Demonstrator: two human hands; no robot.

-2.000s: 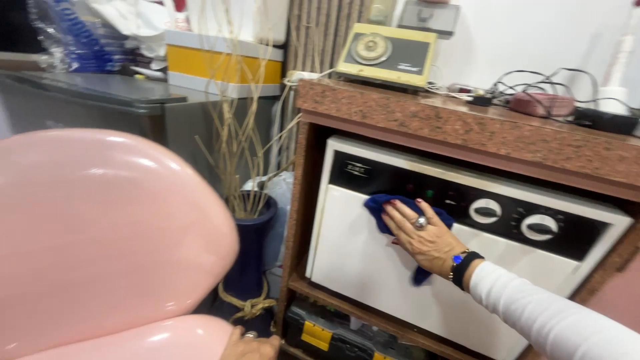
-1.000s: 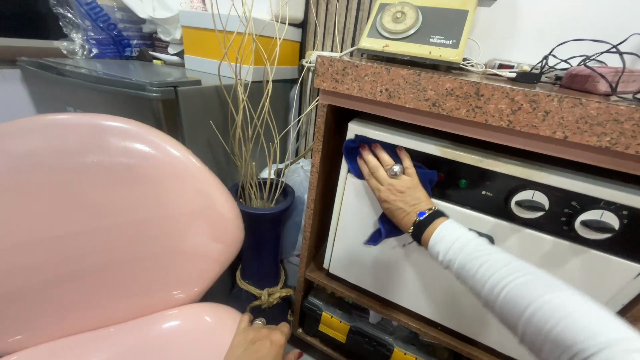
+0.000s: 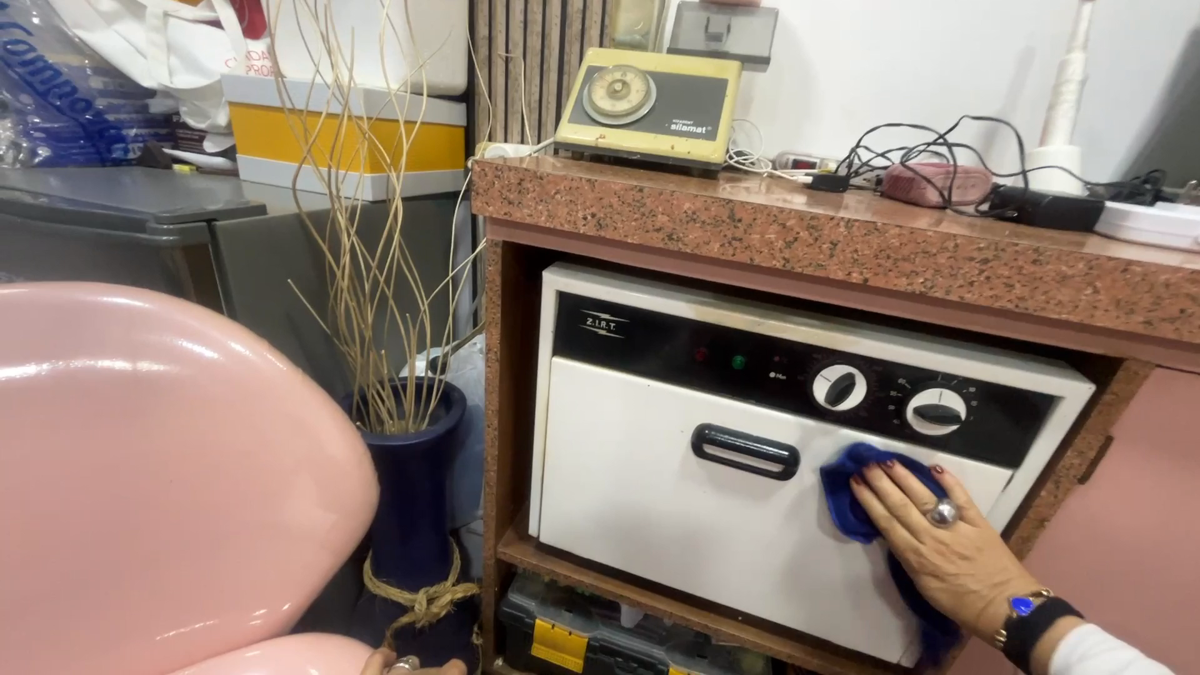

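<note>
My right hand [image 3: 937,539], with a ring and a dark wristband, presses a blue cloth [image 3: 848,492] flat against the white door [image 3: 637,478] of a countertop-type oven or sterilizer. The cloth lies right of the black door handle [image 3: 745,452], below two knobs [image 3: 839,388] on the black control panel [image 3: 656,352]; part of it hangs under my palm. At the bottom edge, only the fingers of my left hand [image 3: 412,666] show, one with a ring, near the pink glossy chair [image 3: 169,469]. Whether it holds anything is hidden.
The appliance sits inside a cabinet under a speckled red stone countertop [image 3: 797,239]. On top stand a yellow Silamat mixer [image 3: 647,108] and tangled cables [image 3: 947,169]. A dark blue vase [image 3: 412,497] with dry twigs is at the left; a toolbox [image 3: 600,637] lies on the lower shelf.
My right hand and the cloth have moved from the control panel's left end to the door's right part, below the knobs. The handle and panel's left end are now uncovered.
</note>
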